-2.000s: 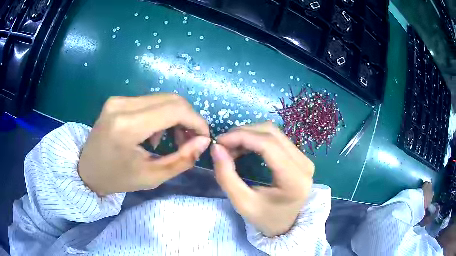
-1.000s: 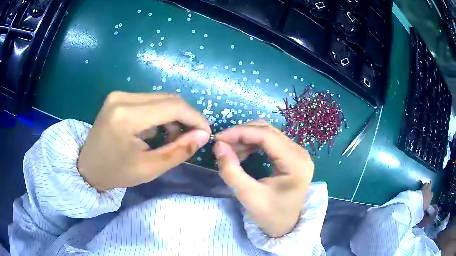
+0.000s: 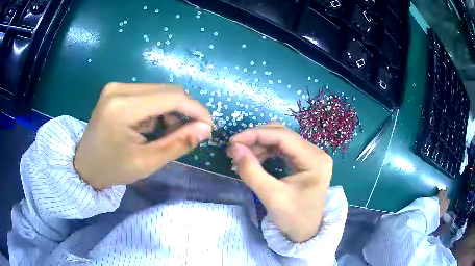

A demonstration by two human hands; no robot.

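My left hand (image 3: 127, 135) is bare, thumb and forefinger pinched, with a tiny dark and yellowish piece just showing at the tips, perhaps a wired component. My right hand (image 3: 294, 179) is bare, thumb and forefinger close together; whether they hold anything is too small to tell. A small gap lies between the two hands. Small pale pieces (image 3: 237, 115) lie scattered on the green mat (image 3: 109, 49) behind the hands. A tangled pile of red-dark wired components (image 3: 328, 120) lies right of them.
Silvery tweezers (image 3: 373, 143) lie right of the pile. A black pocketed tray (image 3: 307, 39) holding housings crosses the back. Other black trays stand at the far left (image 3: 21, 47) and right (image 3: 442, 114). Another person's sleeve (image 3: 411, 228) and hand are at lower right.
My fingertips, which met around a tiny piece, have moved apart. My left hand has moved slightly up and left; my right hand has moved slightly right.
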